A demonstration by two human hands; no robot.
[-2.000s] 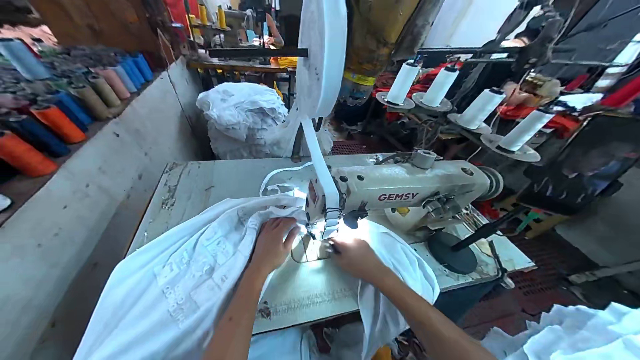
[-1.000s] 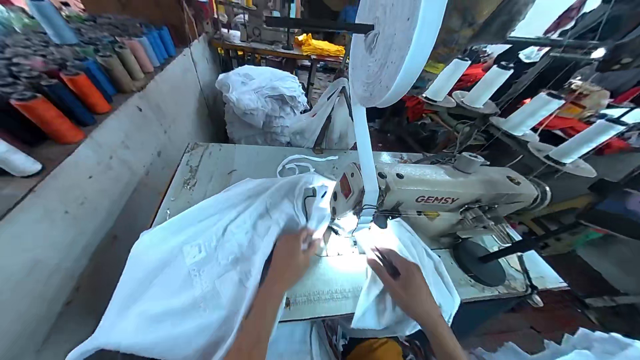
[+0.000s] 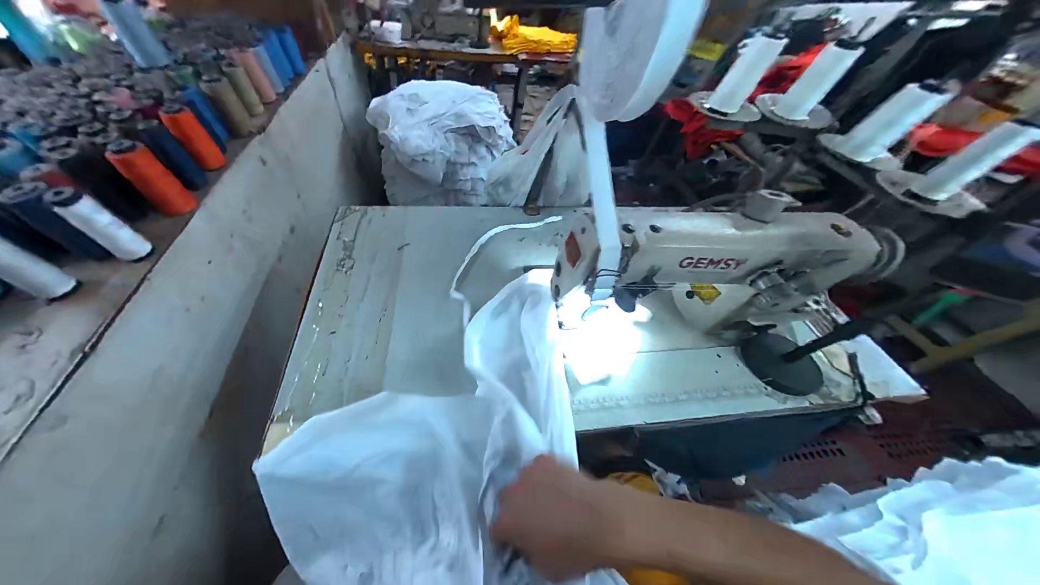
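Note:
A white fabric garment (image 3: 390,471) lies over the front left of the sewing table, with a narrow part running up to the needle area of the Gemsy sewing machine (image 3: 731,252). At the table's front edge my right hand (image 3: 552,516), blurred, is closed on the garment's gathered cloth. A small dark item shows below its fingers; what it is cannot be told. My left hand is out of view. White tape (image 3: 601,195) comes down from a large roll (image 3: 638,57) into the machine head, whose lamp glares on the bed.
Thread cones (image 3: 150,177) crowd a ledge left of a low wall (image 3: 219,276). Behind the table stands a pile of white cloth (image 3: 443,138). White thread cones (image 3: 894,122) sit on a rack at the right. More white fabric (image 3: 951,520) lies at lower right; a loose strip (image 3: 487,236) rests on the table.
My right hand has moved from beside the needle area to the front edge. My left hand, earlier on the garment, has left view. The garment has shifted off the bed's right side.

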